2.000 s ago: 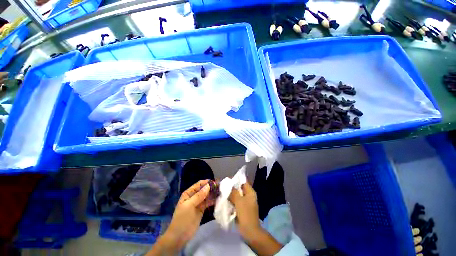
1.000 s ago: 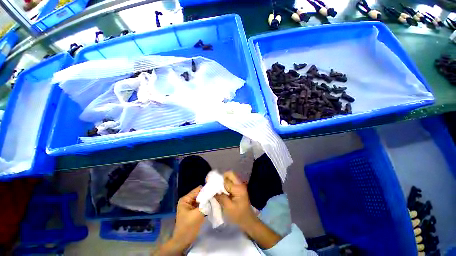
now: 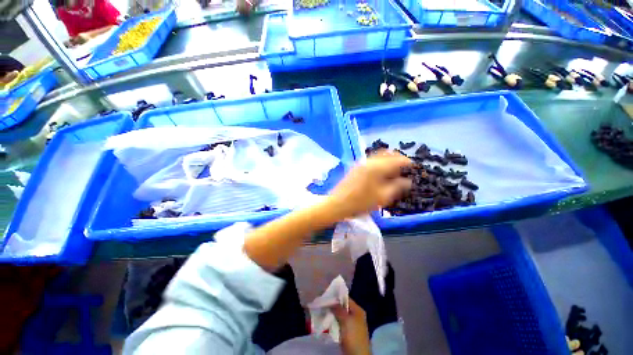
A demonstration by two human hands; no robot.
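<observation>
My left hand (image 3: 378, 180) is over the left part of the right blue tray (image 3: 486, 203), its fingers down at the heap of dark moulded parts (image 3: 437, 184). It is blurred, and I cannot tell whether it holds a part. My right hand (image 3: 355, 328) is low over my lap, cut by the bottom edge of the view, and grips the crumpled white cloth (image 3: 329, 303). Any part inside that cloth is hidden.
The middle tray (image 3: 166, 229) holds a rumpled ribbed liner (image 3: 239, 184), one end hanging over the front edge. A left tray (image 3: 76, 229) stands beside it. A perforated blue crate (image 3: 479, 305) is lower right. Black-and-cream pieces (image 3: 450, 78) lie behind the trays.
My left hand has left the cloth over my lap and reached forward and right into the right tray. My right hand keeps the cloth, now lower. The view has tilted up.
</observation>
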